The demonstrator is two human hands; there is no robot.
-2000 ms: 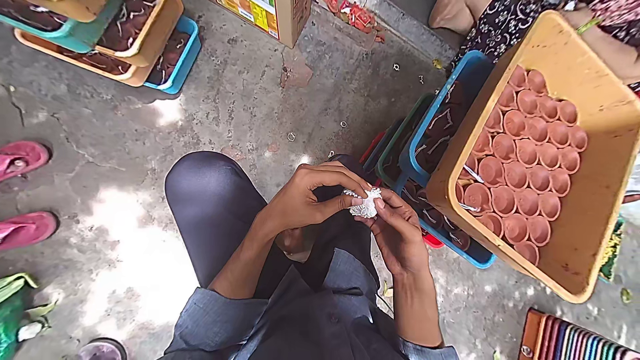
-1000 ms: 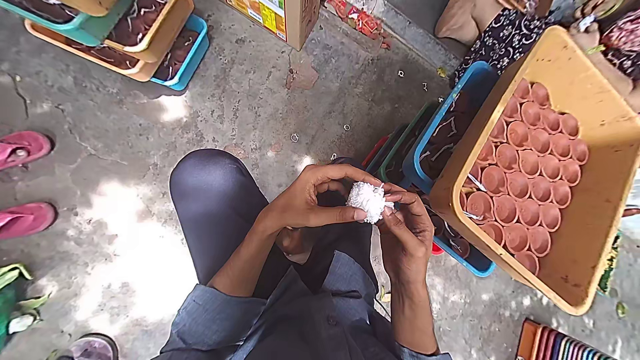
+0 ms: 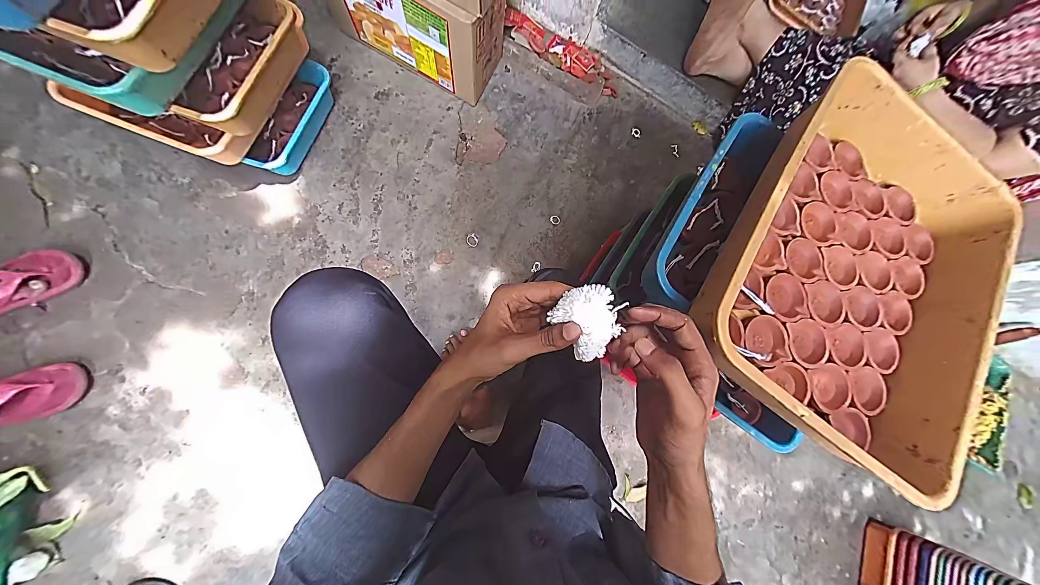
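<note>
A white bundle of looped cotton wicks (image 3: 587,318) is pinched between the thumb and fingers of my left hand (image 3: 520,327), above my lap. At the bundle's right side is my right hand (image 3: 662,357), its fingertips close to a strand that sticks out; whether they grip it cannot be made out. To the right, an orange plastic tub (image 3: 967,236) holds rows of small clay lamp cups (image 3: 841,268), with a few white wicks lying on those at its left side. The tub rests on a blue tray (image 3: 678,236).
Stacked trays (image 3: 305,122) with dark contents stand upper left, beside a cardboard box (image 3: 479,49). Another person's hand (image 3: 926,53) is at upper right. Pink slippers (image 3: 49,390) lie at left, a striped item (image 3: 934,561) lower right. Small white loops dot the concrete floor.
My right hand's fingers have come away from the white bundle's face to its right side. My left hand keeps hold of the bundle, which shows more fully than two seconds ago.
</note>
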